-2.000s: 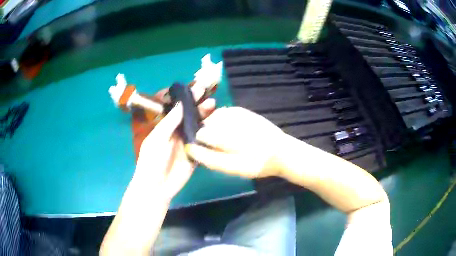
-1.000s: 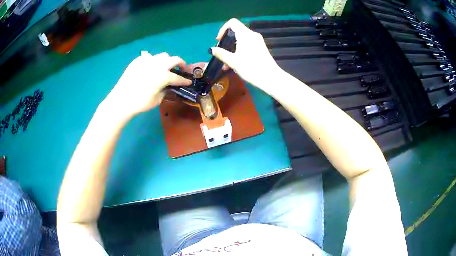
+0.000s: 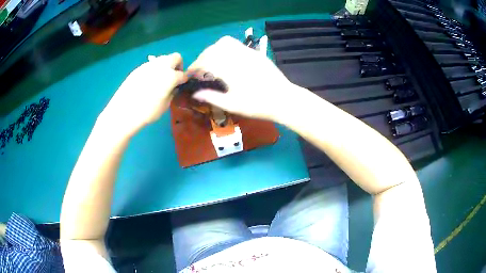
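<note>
The orange-brown assembly jig [image 3: 226, 129] lies on its reddish-brown base plate [image 3: 197, 145] on the teal bench mat. Its near arm ends in a white block [image 3: 227, 143] with two dark holes. My left hand [image 3: 146, 88] is at the jig's left side, its fingers closed around the end of a dark piece. My right hand [image 3: 242, 77] reaches over the jig's middle with its thumb against the black centre hub and leg piece [image 3: 203, 85]. The hub area is blurred and partly covered by my fingers. A white far-arm tip shows behind my right hand.
A ribbed black parts tray [image 3: 325, 80] with black units stands to the right, with stacked trays [image 3: 453, 58] beyond. Loose small black parts [image 3: 26, 120] lie far left. Another jig [image 3: 104, 29] is at the upper left. A person's checked sleeve [image 3: 29, 248] shows at the lower left.
My right hand has moved left and down from the upright black leg piece to the jig's middle. My left hand has stayed at the jig's left side.
</note>
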